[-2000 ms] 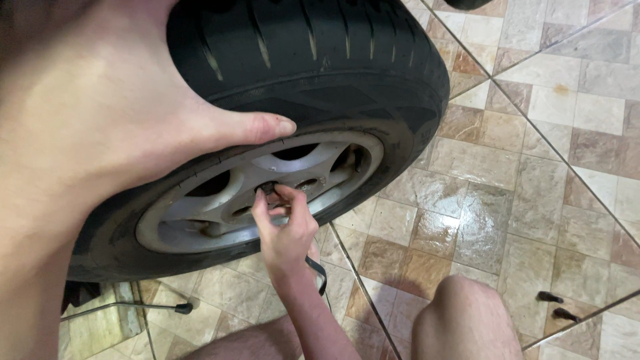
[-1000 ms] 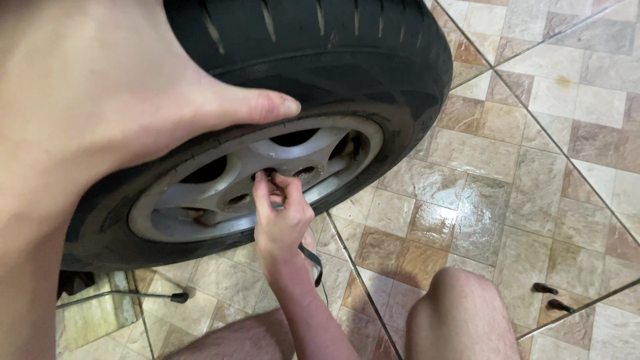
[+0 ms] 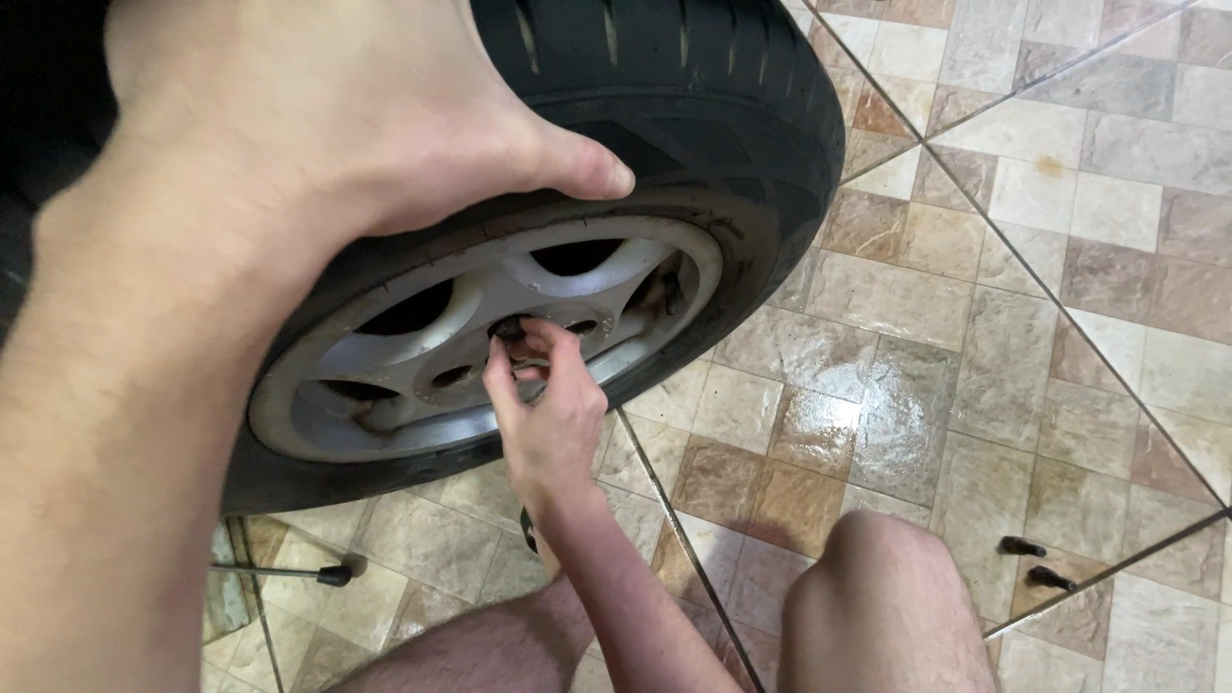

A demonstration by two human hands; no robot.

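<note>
A car wheel with a black rubber tire (image 3: 664, 135) and a silver alloy rim (image 3: 587, 274) stands tilted at the upper middle. My left hand (image 3: 385, 125) lies over the tire's upper side, its thumb stretched along the sidewall; its fingers are hidden behind the tread. With thumb and forefinger, my right hand (image 3: 544, 385) pinches a dark wheel bolt (image 3: 508, 329) at a hole near the rim's center. How deep the bolt sits cannot be seen. Two more dark wheel bolts (image 3: 1022, 547) lie side by side on the tiled floor at the lower right.
A metal rod with a black end (image 3: 334, 576) lies on the floor at the lower left, below the tire. My bent knee (image 3: 885, 587) rises at the lower middle, and my other leg (image 3: 481, 645) crosses to its left. The floor tiles (image 3: 905, 414) look shiny, perhaps wet.
</note>
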